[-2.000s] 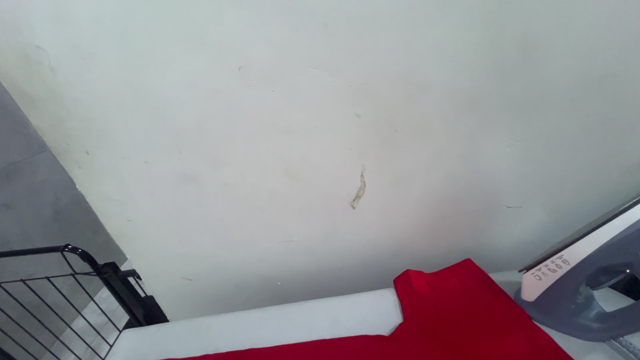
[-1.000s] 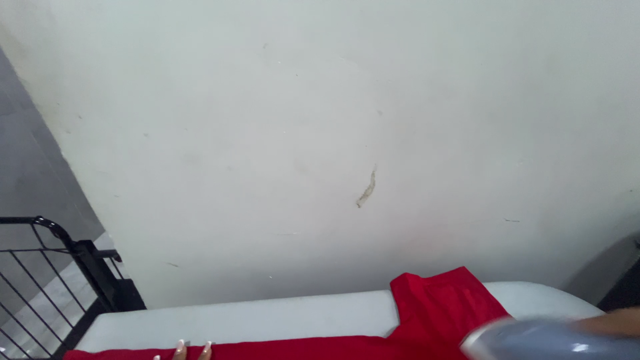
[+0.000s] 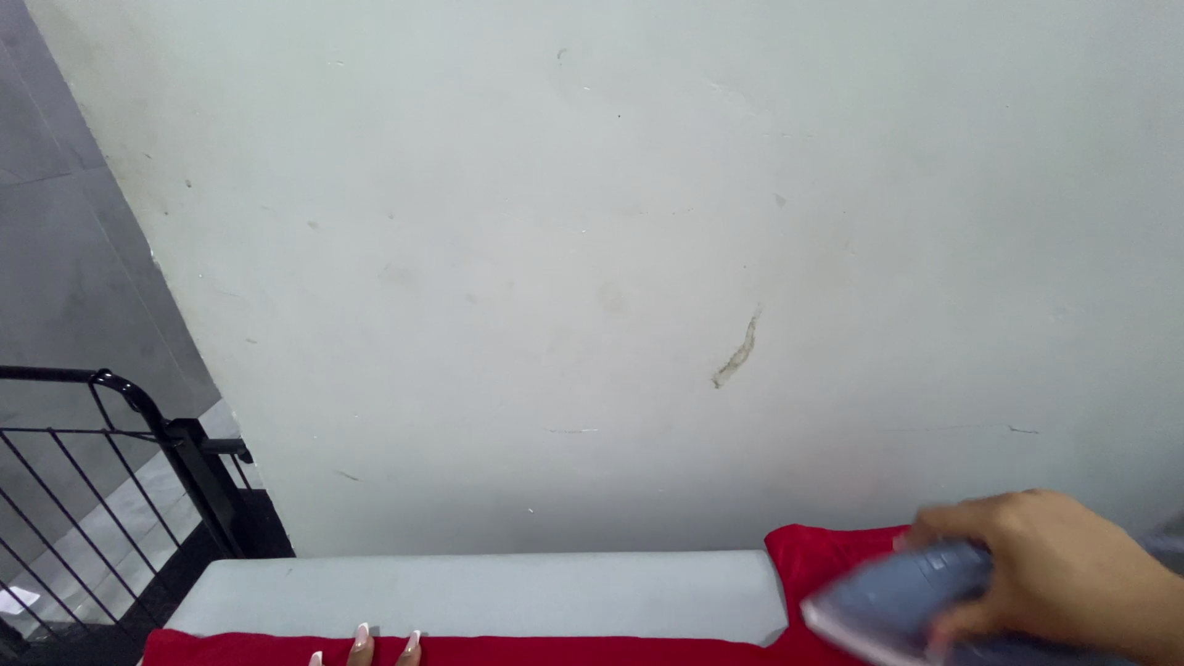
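Observation:
A red cloth garment lies along the near side of a pale padded ironing board, its right part reaching up to the board's far edge. At the bottom right, my right hand is closed round the handle of a blue-grey clothes iron, which is blurred and over the right part of the red cloth. Only fingertips of my left hand show at the bottom edge, resting on the cloth left of centre; the rest of that hand is out of view.
A pale, scuffed wall rises right behind the board. At the left stands a black metal wire rack, close to the board's left end, with grey tiled surface beyond it.
The iron stood at the right with no hand on it in view; now my right hand holds it over the cloth, further left. My left fingertips have come into view on the cloth.

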